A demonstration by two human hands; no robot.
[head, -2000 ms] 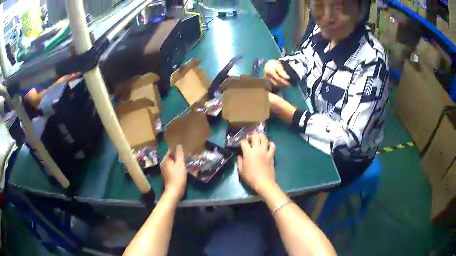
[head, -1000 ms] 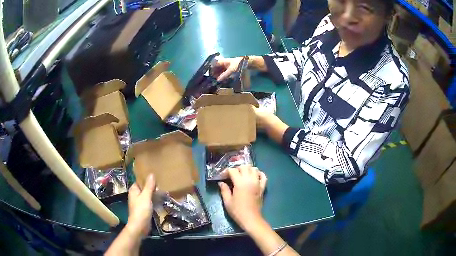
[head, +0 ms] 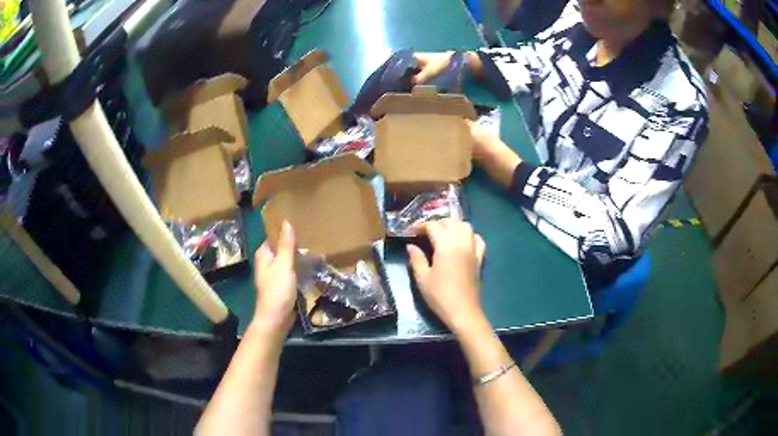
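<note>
An open mailer box [head: 324, 209] with its brown lid up stands in front of me near the table edge. A shiny clear polybag pack [head: 345, 285] with dark contents lies in its tray. My left hand [head: 275, 277] holds this box at its left side, thumb on the lid's inside. A second open mailer box [head: 422, 152] stands to its right and a little behind, with a bagged pack [head: 424, 207] showing some red. My right hand [head: 448, 264] lies at this box's front edge, fingers bent over it; whether it grips is unclear.
More open mailer boxes stand at left [head: 198, 183] and behind [head: 314, 106]. A cream pipe [head: 128, 183] slants across the left. A large dark bin [head: 209, 51] is at back left. A co-worker [head: 606, 145] at right handles dark boxes.
The view has shifted. The near box is now more upright in view and closer beside the second box. The hands stay at their boxes. The co-worker's hands remain at the dark boxes.
</note>
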